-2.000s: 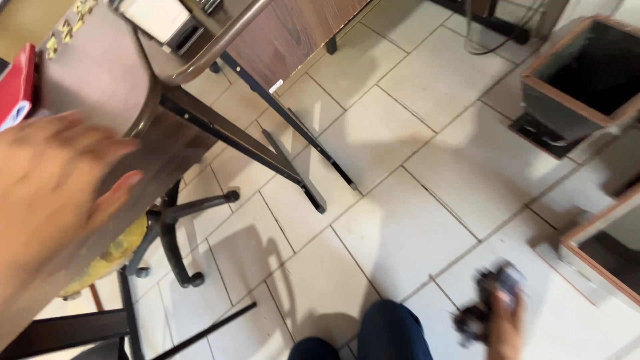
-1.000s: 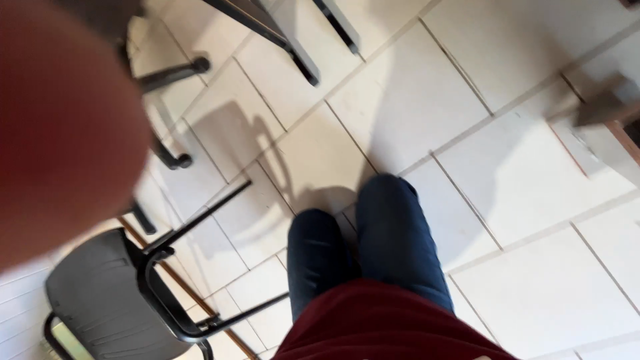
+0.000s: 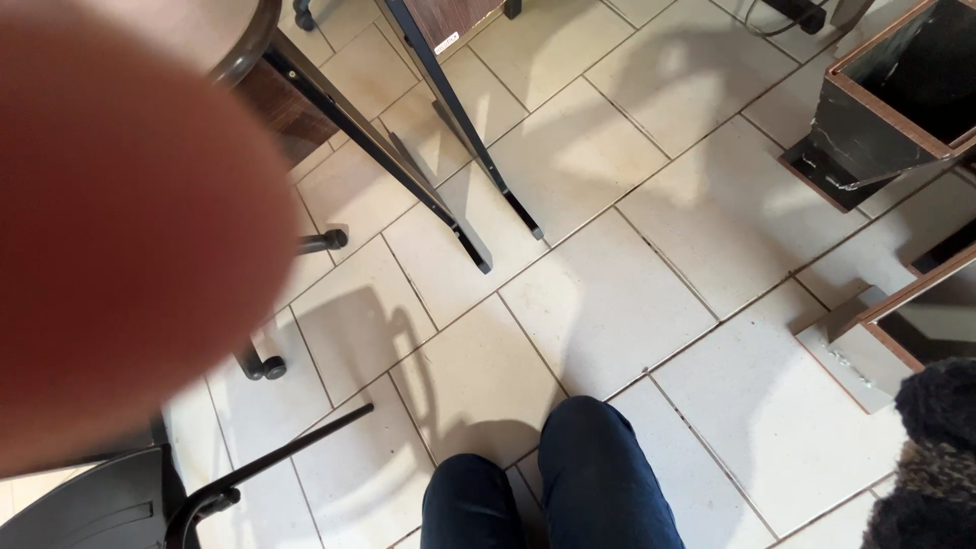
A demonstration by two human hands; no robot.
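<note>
A large, blurred reddish shape, apparently part of my left hand point(image 3: 137, 244), is very close to the lens and covers the left of the view. Its fingers cannot be made out, nor whether it holds anything. My right hand is out of view. At the lower right edge shows a dark, fuzzy thing point(image 3: 930, 457) with a brown mottled band, cut off by the frame; what holds it is hidden. My knees in blue trousers point(image 3: 602, 473) are at the bottom, above the tiled floor point(image 3: 610, 305).
Black metal table legs point(image 3: 381, 152) slant down from the upper left. A black chair point(image 3: 91, 503) stands at the lower left, with caster feet point(image 3: 267, 368) of another seat above it. Dark open-topped planter-like boxes point(image 3: 869, 122) with brown rims stand at the right.
Two seconds ago my left hand showed with spread fingers at the left, and my right hand held a dark thing at the lower right. The right hand has since left the view.
</note>
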